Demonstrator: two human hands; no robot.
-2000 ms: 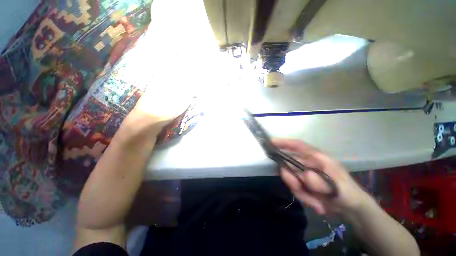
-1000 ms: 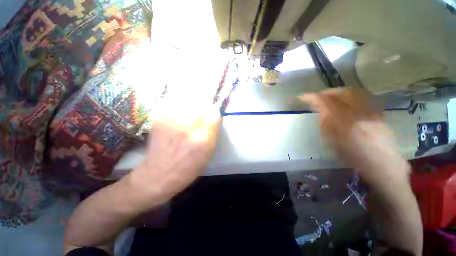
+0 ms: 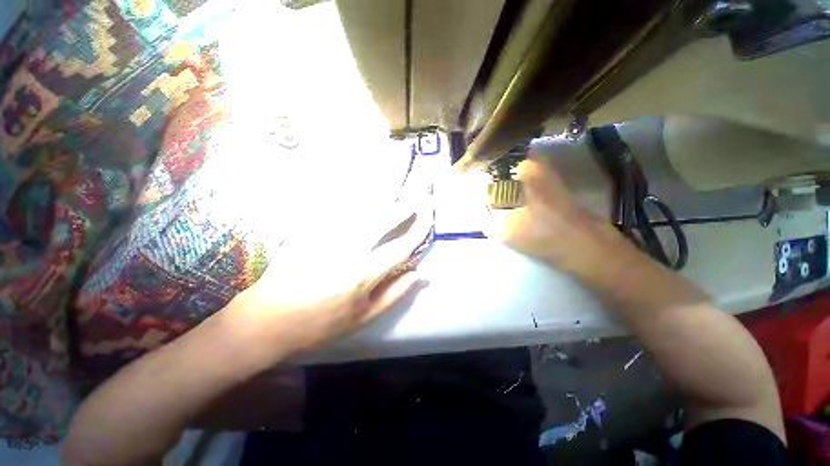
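A large patterned fabric piece (image 3: 136,209) covers the left side and is washed out white towards the needle area. My left hand (image 3: 350,278) lies on the fabric's right edge, fingers pointing at the needle area. Whether it grips the cloth cannot be told in the glare. My right hand (image 3: 537,214) is beside the knurled brass-coloured knob (image 3: 506,193), its fingers partly hidden and overexposed. Black scissors (image 3: 637,196) lie on the machine bed (image 3: 582,305) to the right of my right hand, loop handles towards me.
The sewing machine head (image 3: 437,55) spans the top. A blue line (image 3: 461,236) runs along the bed. A dark switch plate (image 3: 798,264) is at the far right. A red plastic object (image 3: 792,350) stands at the lower right. Scraps (image 3: 587,419) lie on the dark floor.
The scissors have left my right hand and lie on the bed. My right hand has moved up and left to the knob. My left hand shows lower, on the cloth's edge. The view has shifted.
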